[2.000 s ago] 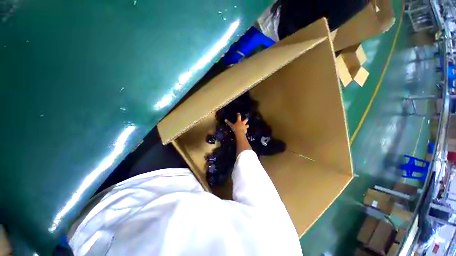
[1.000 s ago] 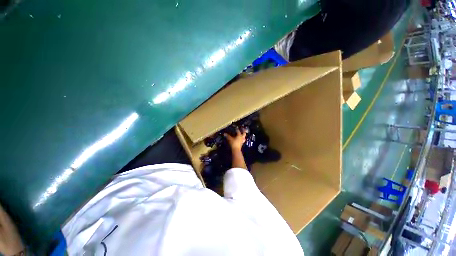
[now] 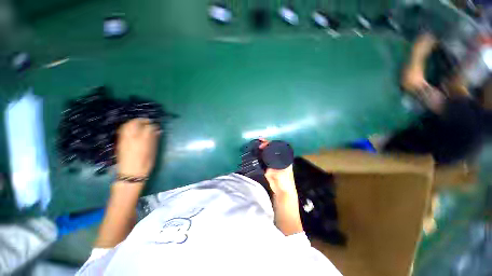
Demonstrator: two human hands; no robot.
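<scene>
The frame is blurred. My right hand (image 3: 279, 180) holds round black units near my lap at the bench edge; one round black unit (image 3: 278, 155) shows its flat dark face, and a ribbed dark side (image 3: 250, 156) shows just left of it. My left hand (image 3: 137, 145) is on the right part of a heap of small black parts (image 3: 89, 129) on the green bench (image 3: 216, 75). Its fingertips are blurred against the heap, and whether it grips a part cannot be told.
An open carton (image 3: 377, 210) with black units (image 3: 321, 207) stands at my right. White-faced units (image 3: 220, 13) lie along the far side. Whitish-blue rods (image 3: 27, 151) lie at left. A neighbour's arm (image 3: 415, 75) reaches over the bench at right.
The view has swung left to the bench. My right hand has come out of the carton and now holds round black units. My left hand and the heap of small parts have come into view.
</scene>
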